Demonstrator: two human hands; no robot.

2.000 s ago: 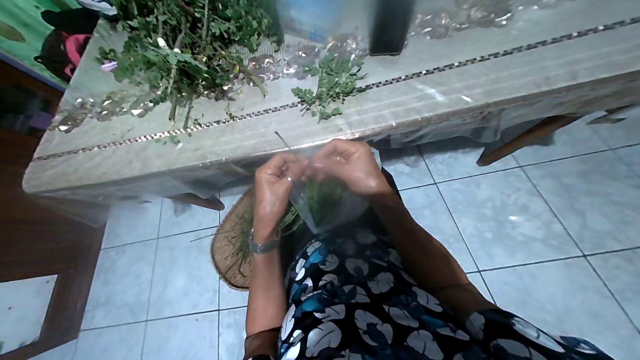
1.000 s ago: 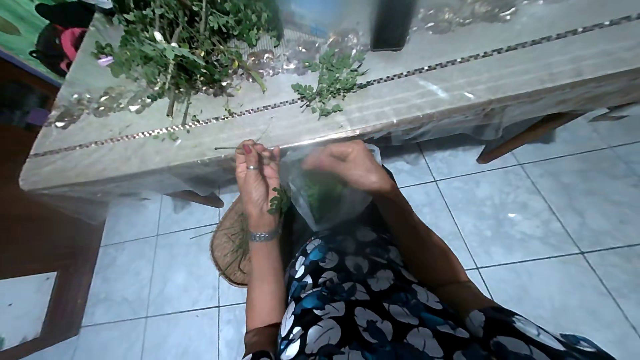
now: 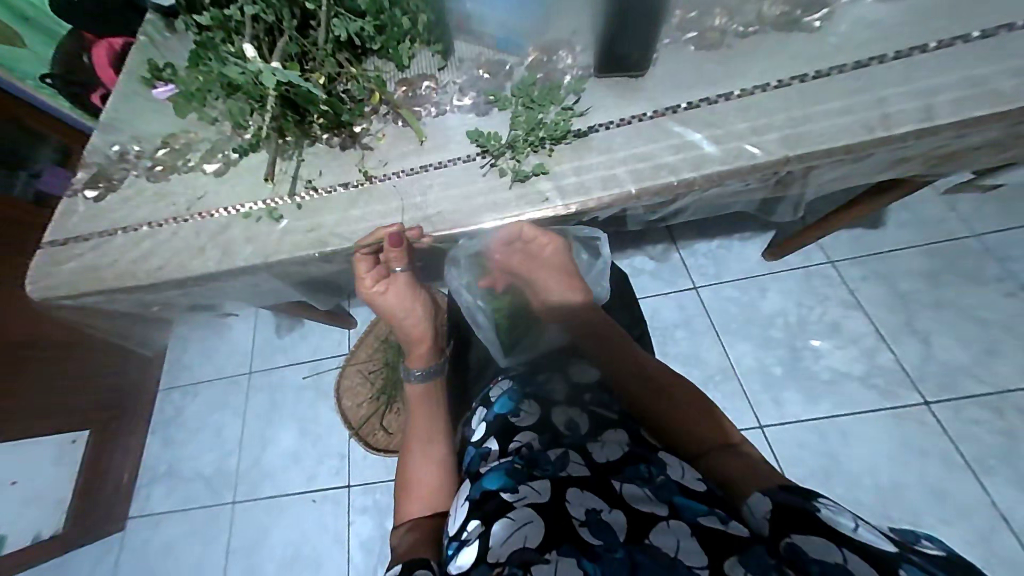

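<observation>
My left hand [image 3: 400,292] pinches a thin plant stem [image 3: 376,244] between thumb and fingers, just off the table's front edge. My right hand [image 3: 540,268], a little blurred, is at the mouth of a clear plastic bag [image 3: 592,248] on my lap; whether its fingers hold anything cannot be made out. Green leaves [image 3: 512,316] show inside the bag. A small leafy sprig [image 3: 528,128] lies on the table beyond my hands. A large heap of leafy branches [image 3: 272,80] lies at the table's back left. Below my left hand, a round woven basket [image 3: 360,400] holds bare stems [image 3: 388,376].
A table with a clear plastic cover [image 3: 720,172] spans the view ahead. A dark rectangular object [image 3: 628,40] stands or lies at its back. Wooden table legs [image 3: 848,216] reach toward the tiled floor [image 3: 840,336]. A pink and black item [image 3: 100,64] is at the far left.
Two seconds ago my hands were together above the bag; they are now apart, the left hand to the left with the stem. My right hand has moved slightly down over the bag.
</observation>
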